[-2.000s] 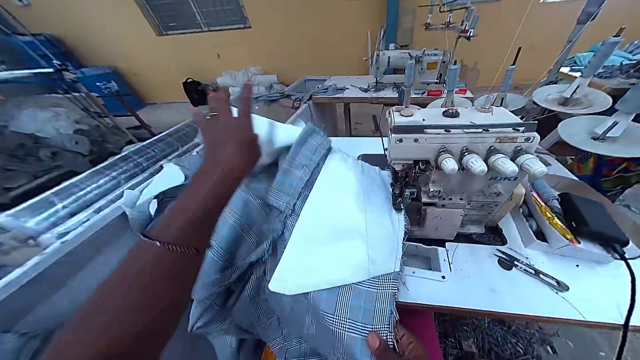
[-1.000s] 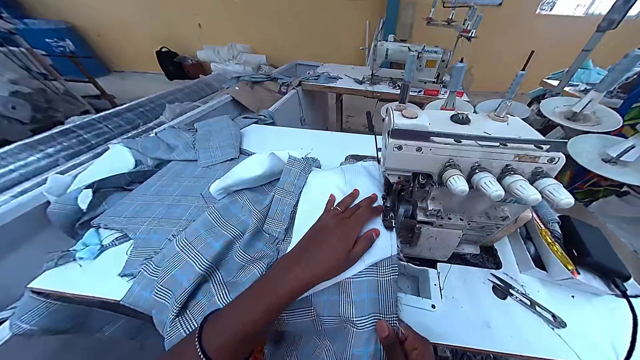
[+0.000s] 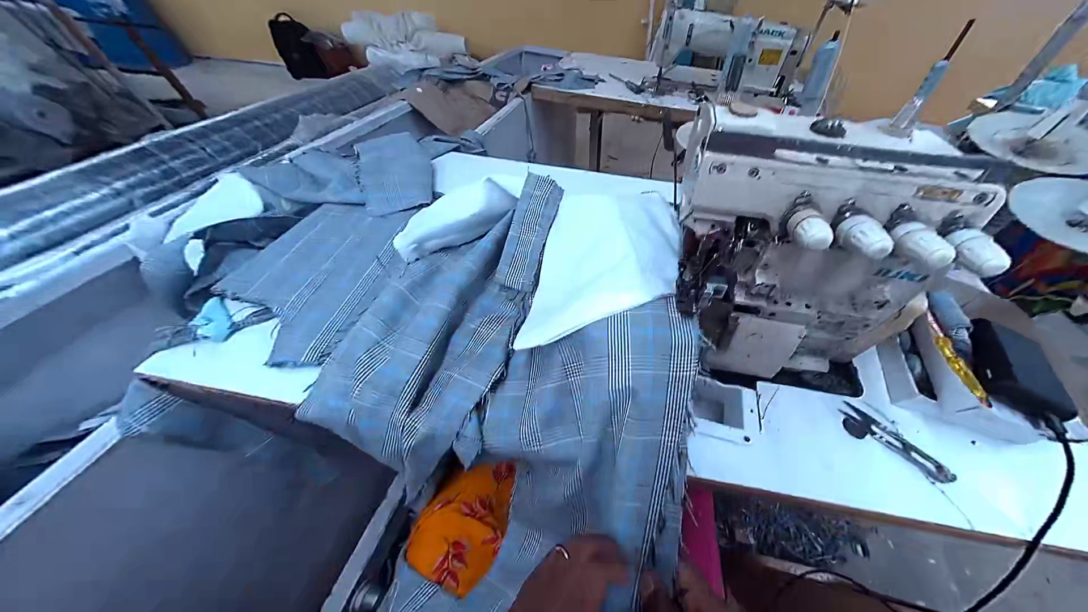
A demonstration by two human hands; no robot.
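Grey-blue checked fabric (image 3: 586, 399) lies over the white table and hangs down its front edge, its frayed right edge beside the needle area of a Juki overlock sewing machine (image 3: 816, 212). A white fabric piece (image 3: 595, 263) rests on it, touching the machine. At the bottom of the view my left hand (image 3: 574, 574) is on the hanging fabric, fingers blurred. Close to its right, my right hand (image 3: 680, 591) is at the fabric's frayed edge, mostly cut off by the frame. Whether either hand pinches the cloth is hard to see.
Thread snips (image 3: 897, 442) lie on the table right of the machine, near an open box (image 3: 918, 365) and a black cable (image 3: 1058, 501). More checked pieces (image 3: 314, 263) spread to the left. Behind stand another sewing machine (image 3: 731, 47) and a long plastic-wrapped roll (image 3: 195, 161).
My left hand has come off the white piece beside the machine and moved down to the hanging fabric, near my right hand. Earlier it was raised at the left, over the bunched cloth.
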